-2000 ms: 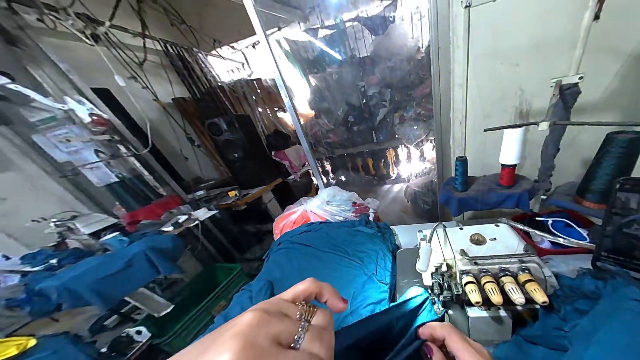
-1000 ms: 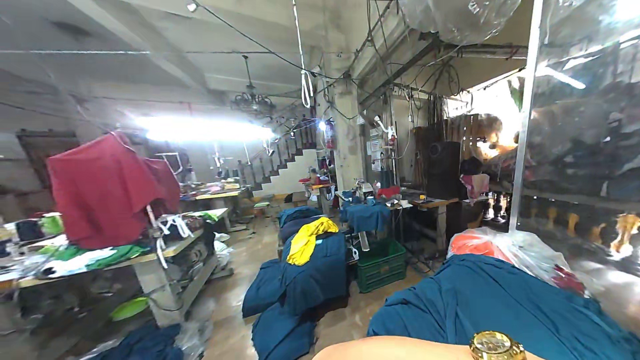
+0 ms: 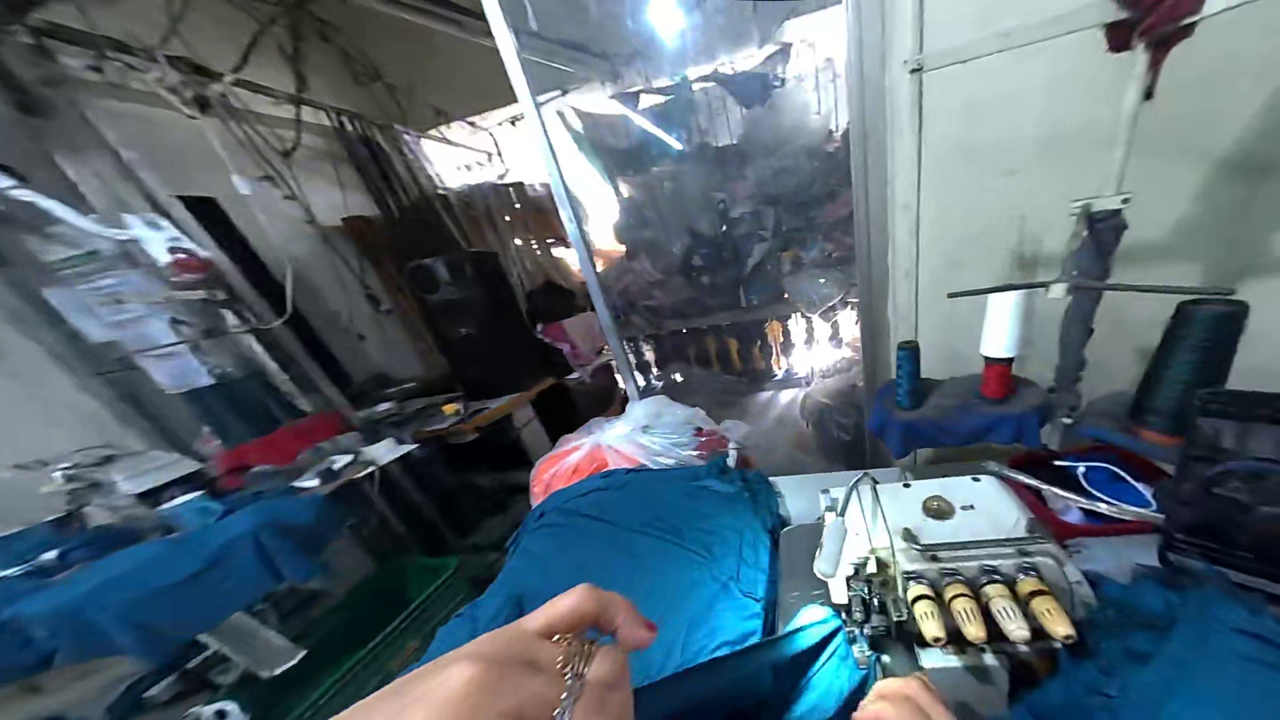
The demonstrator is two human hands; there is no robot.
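An overlock sewing machine (image 3: 950, 550) with several cream tension dials stands at the lower right. Teal fabric (image 3: 770, 665) runs up to its needle area. My left hand (image 3: 540, 660), with a chain ornament on its back, is over the fabric, fingers bent; whether it grips any cloth is not clear. My right hand (image 3: 903, 698) is at the bottom edge, just below the presser foot and beside the fabric edge; only part of it shows, so its grip cannot be made out. A pile of teal fabric (image 3: 650, 550) lies left of the machine.
Behind the pile sits a clear plastic bag (image 3: 640, 430) with red contents. Thread cones (image 3: 1000, 340) stand behind the machine, near a red tray (image 3: 1080, 530). More teal cloth (image 3: 1170, 650) lies at the right. A green crate (image 3: 370, 630) is at the lower left.
One second ago the view was turned far left, with only a forearm and a gold watch showing. Now the machine and both hands are in view, much as two seconds ago.
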